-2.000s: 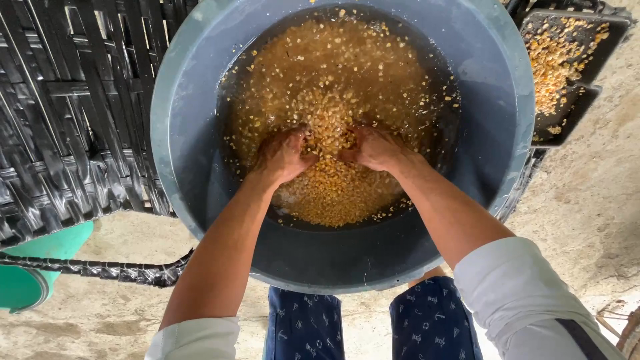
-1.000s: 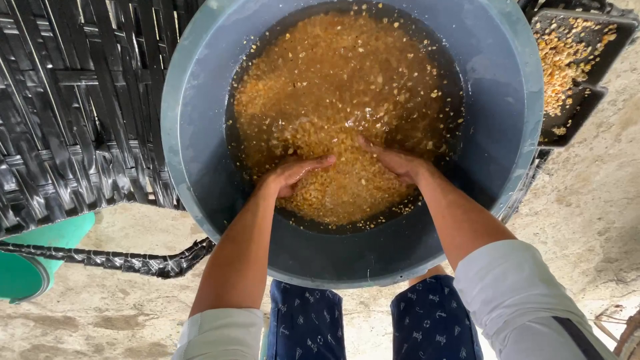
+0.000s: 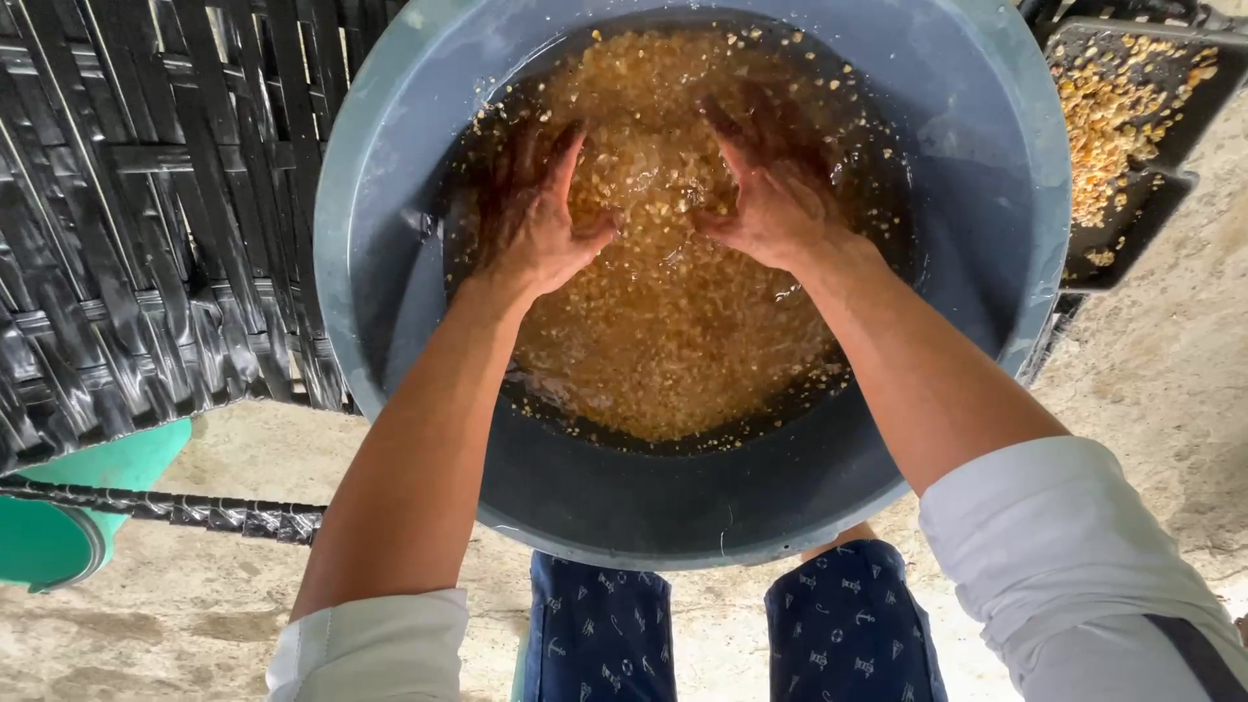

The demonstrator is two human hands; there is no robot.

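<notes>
A large round blue-grey plastic tub (image 3: 1014,127) holds murky brown water over a mass of corn kernels (image 3: 663,361), with loose bits floating round the edge. My left hand (image 3: 546,214) is partly under water on the tub's left side, fingers spread and pointing away from me. Opposite it, my right hand (image 3: 775,195) is also partly sunk, its fingers apart. Both thumbs point inward across a gap of water and kernels. Neither hand visibly grips anything, though the submerged fingertips are blurred by the water.
Black woven plastic strapping (image 3: 146,214) of a seat or rack stands left of the tub. Below it, a green plastic container (image 3: 49,536) lies by a wrapped black bar (image 3: 224,517). At the right, a black tray (image 3: 1102,263) bears more kernels. My knees are at the tub's near edge.
Both hands have moved forward, toward the tub's far side, and farther apart, with fingers more widely spread. The kernel heap that showed between them earlier is now spread under the water.
</notes>
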